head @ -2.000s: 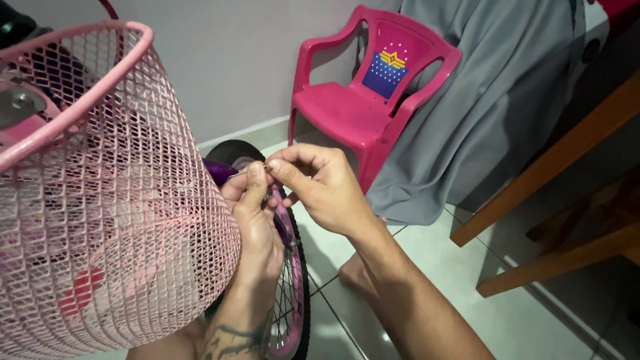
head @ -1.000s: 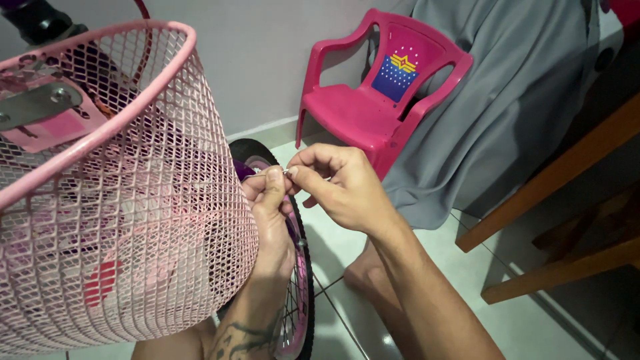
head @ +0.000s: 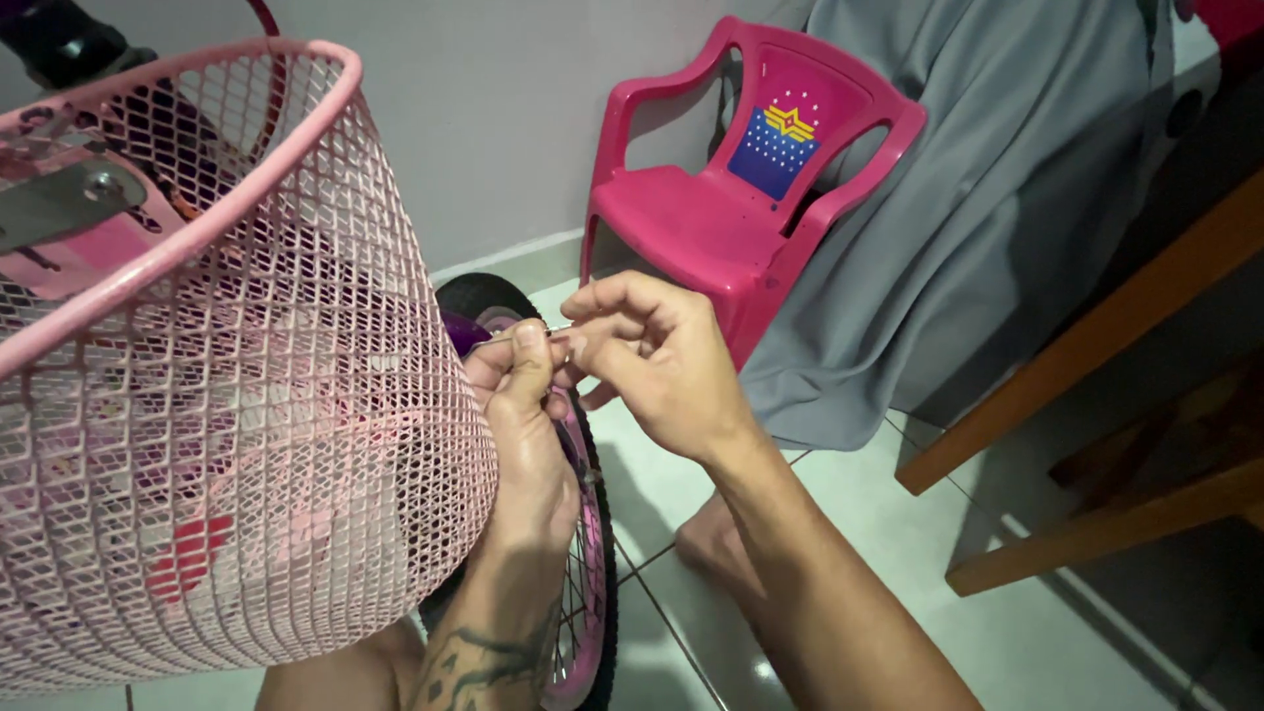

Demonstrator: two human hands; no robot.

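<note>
My left hand (head: pixel 523 395) pinches a thin, light-coloured strand, perhaps a cable end (head: pixel 560 329), between thumb and forefinger. Just to its right, my right hand (head: pixel 652 360) has its thumb and fingers at the tip of that piece; whether it grips it is hard to tell. Both hands are above the bicycle's wheel, which has a black tyre (head: pixel 599 553) and a pink rim. Part of a purple bicycle part (head: pixel 462 334) shows behind my left fingers. The pink wire-mesh basket (head: pixel 336 395) fills the left side and hides much of the bicycle.
A pink plastic child's chair (head: pixel 691 222) stands by the wall beyond my hands. Grey cloth (head: pixel 889 227) hangs beside it down to the tiled floor (head: pixel 839 513). Wooden furniture legs (head: pixel 1086 346) reach in from the right. A bare foot (head: pixel 711 538) rests on the tiles below my right forearm.
My right hand's fingers have spread somewhat from their earlier pinch at my left fingertips. My left hand keeps its pinch. The view has shifted slightly.
</note>
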